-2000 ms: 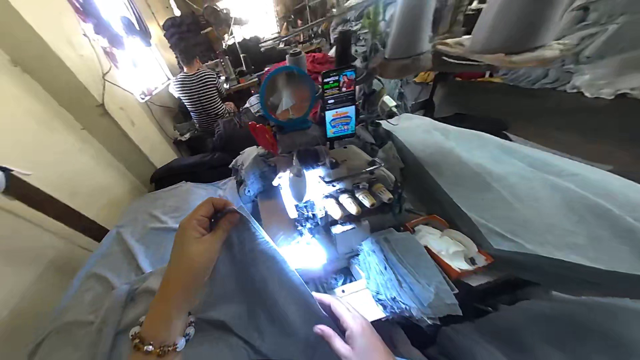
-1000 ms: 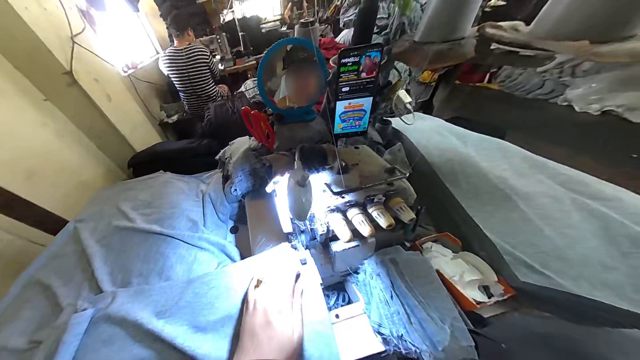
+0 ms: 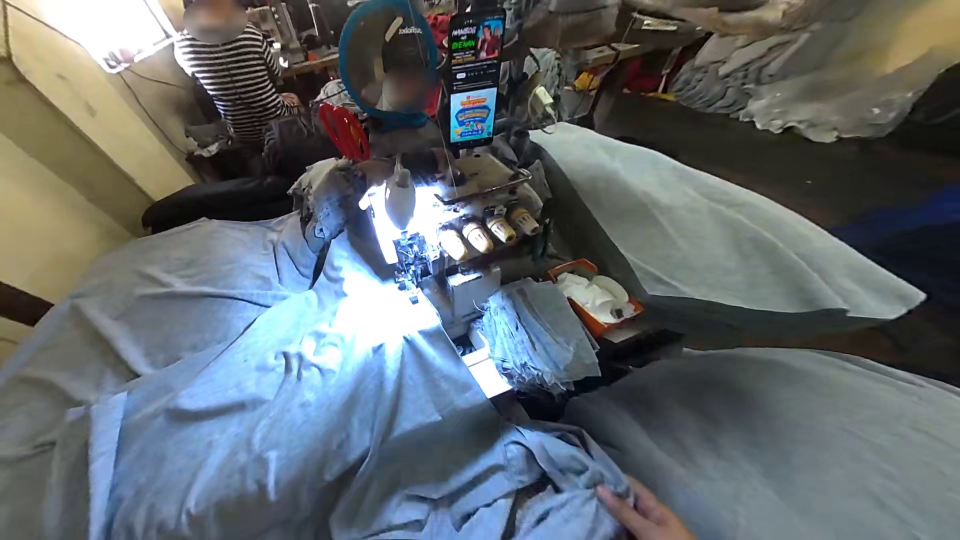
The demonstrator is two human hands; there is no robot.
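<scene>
My right hand (image 3: pixel 646 511) is at the bottom right, its fingers closed on a bunched edge of light grey-blue fabric (image 3: pixel 262 420). That cloth spreads over the left and middle of the view and runs up under the needle area of an overlock sewing machine (image 3: pixel 480 180). A bright lamp lights the cloth at the presser foot (image 3: pixel 409 281). My left hand is not visible. Right of the needle area lies a stack of small cut fabric pieces (image 3: pixel 536 334).
An orange box (image 3: pixel 630 309) with white items stands right of the stack. Behind the machine are a phone (image 3: pixel 475 79), a round blue-framed mirror (image 3: pixel 342 56) and red-handled scissors (image 3: pixel 345 131). More fabric (image 3: pixel 735 225) lies right. A person in stripes (image 3: pixel 229 75) sits at back left.
A hand lay flat on the cloth before the needle a second ago; that spot now shows only fabric. My right hand now holds bunched cloth at the lower right.
</scene>
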